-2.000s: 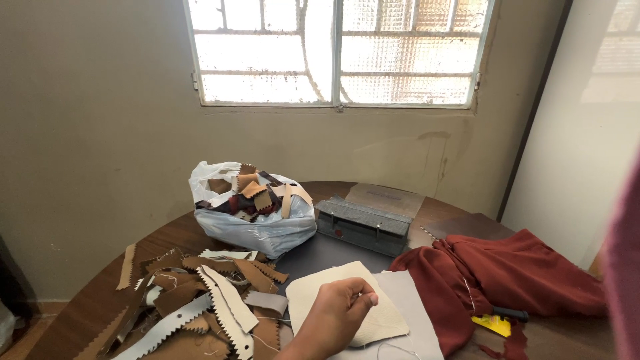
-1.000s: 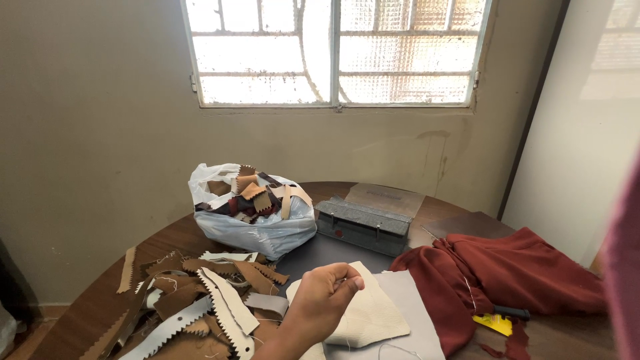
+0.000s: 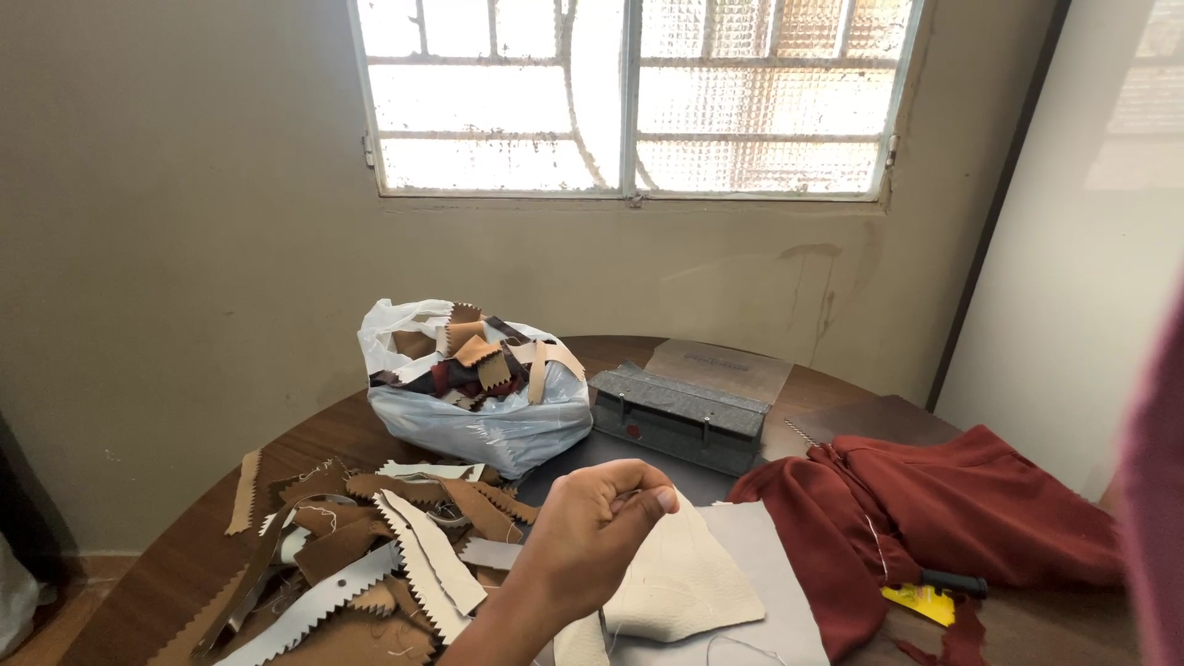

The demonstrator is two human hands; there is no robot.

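My left hand [image 3: 615, 532] reaches in from the bottom, thumb and forefinger pinched together at the upper corner of a cream textured piece of material [image 3: 689, 587]. That piece rises toward the fingertips, its lower part over a pale grey sheet [image 3: 791, 601]. Whether thread or a needle is also between the fingers is too small to tell. Fine thread [image 3: 740, 643] curls on the sheet below. My right hand is out of view. A blurred purple cloth [image 3: 1156, 472] fills the right edge.
Zigzag-edged brown and white scraps [image 3: 314, 601] cover the left of the round wooden table [image 3: 314, 435]. Behind are a white plastic bag of scraps [image 3: 490, 425] and a dark grey box [image 3: 680, 416]. Dark red cloth [image 3: 980, 509] lies at right, beside a black-handled tool [image 3: 953, 582] and yellow item [image 3: 920, 603].
My left hand has risen from low over the cream piece, which lay flat two seconds ago. The piece's upper corner has come up with the fingers.
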